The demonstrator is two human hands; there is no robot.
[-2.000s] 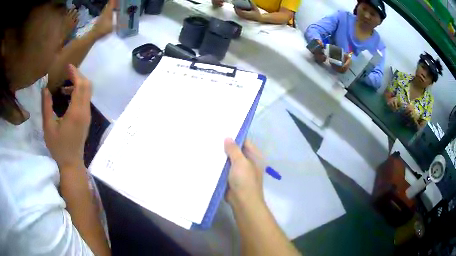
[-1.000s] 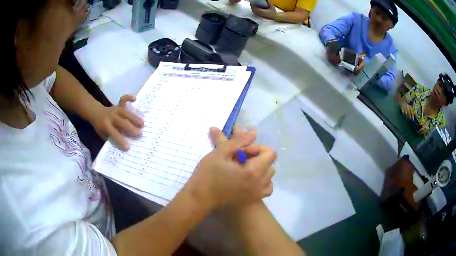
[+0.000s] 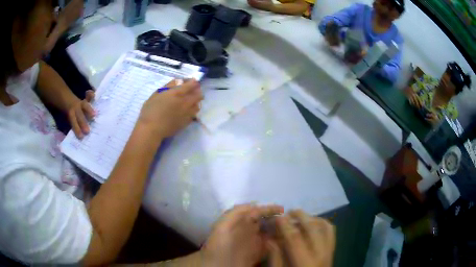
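Note:
My left hand (image 3: 235, 234) and my right hand (image 3: 307, 240) meet at the bottom middle, blurred and partly cut off by the lower edge. Their fingers close around a small dark thing with a reddish spot (image 3: 274, 211), mostly hidden and too blurred to name. The clipboard (image 3: 202, 70) lies tilted at the left, with a ruled, partly handwritten sheet (image 3: 117, 104) under its black clip. Another person's hand rests on the sheet, and their other hand holds a blue pen (image 3: 163, 89) at its upper right part.
Dark round housings (image 3: 206, 49) stand behind the clipboard, near a standing retail box (image 3: 135, 11). White sheets (image 3: 266, 156) cover part of the green bench. At right are a wooden box (image 3: 399, 169), white fan (image 3: 450, 160) and pale carton (image 3: 385, 242). Seated people work across the bench.
My hand has let go of the clipboard, which has moved left in front of the other person. My two hands are now together at the bottom. The other person's pen hand has moved up the sheet.

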